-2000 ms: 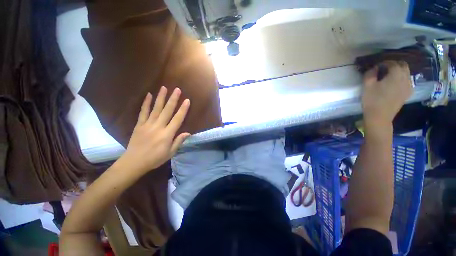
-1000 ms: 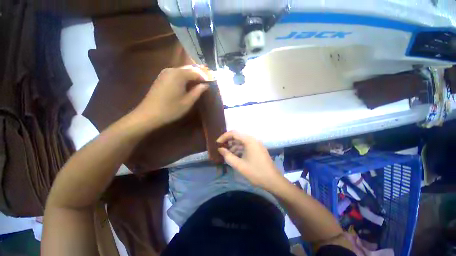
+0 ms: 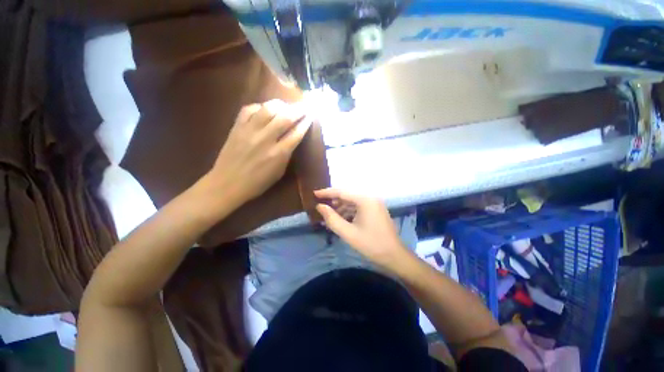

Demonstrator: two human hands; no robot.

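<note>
A brown garment panel [image 3: 196, 109] lies on the white table left of the needle area and hangs over the front edge. Its right edge is a narrow folded strip [image 3: 314, 156]. My left hand [image 3: 266, 145] presses on the panel, fingertips at the upper end of the strip in the bright lamp light beside the presser foot. My right hand [image 3: 357, 221] pinches the strip's lower end at the table's front edge. The sewing machine [image 3: 466, 33] stands above; glare hides the needle and the exact fingertip contact.
A stack of brown panels [image 3: 51, 189] drapes off the left side. A brown scrap [image 3: 571, 115] lies on the right of the bed. A blue basket [image 3: 535, 229] with mixed offcuts stands lower right. Grey cloth covers the lap.
My right hand has left the brown scrap and now holds the strip's lower end. My left hand has moved up to the needle area. The panel's right edge has become folded.
</note>
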